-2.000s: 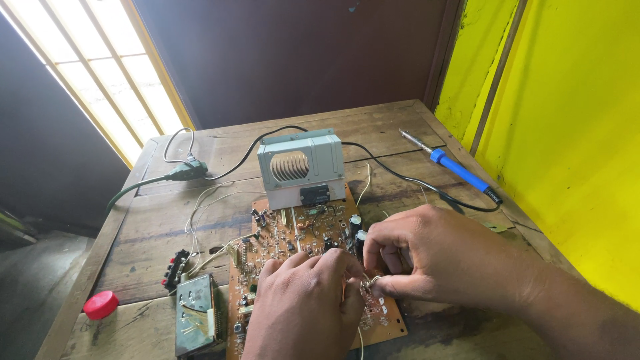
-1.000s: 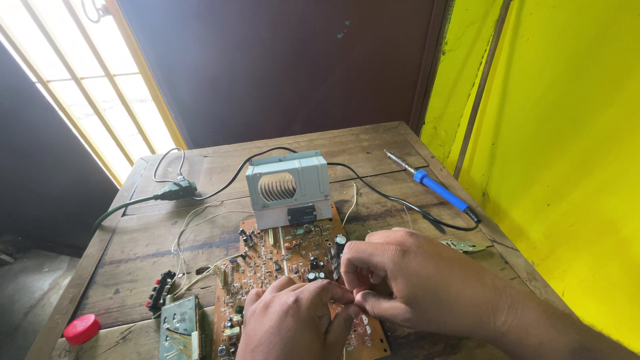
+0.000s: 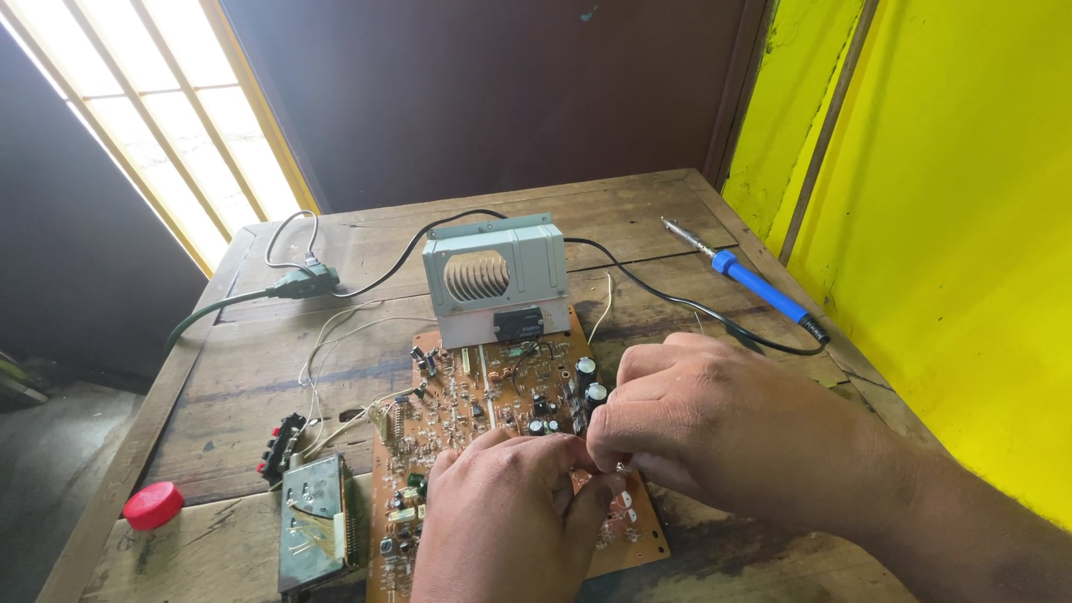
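A brown circuit board point(image 3: 452, 377) full of small components lies on a wooden table, with a grey metal heat-sink housing point(image 3: 496, 268) upright at its far end. Over the board's near right part, my left hand point(image 3: 511, 511) and my right hand point(image 3: 687, 419) meet, fingertips bent together. A small metallic part point(image 3: 621, 467) shows between the fingertips; which hand grips it is unclear. Two electrolytic capacitors point(image 3: 590, 381) stand on the board just left of my right hand. The fingers hide the contact point.
A blue-handled soldering iron point(image 3: 758, 285) lies at the right, its black cord running behind the housing to a green plug connector point(image 3: 306, 282). At the left are a red cap point(image 3: 153, 505), a black terminal strip point(image 3: 283, 448) and a metal module point(image 3: 311, 523). A yellow wall point(image 3: 955, 251) borders the right side.
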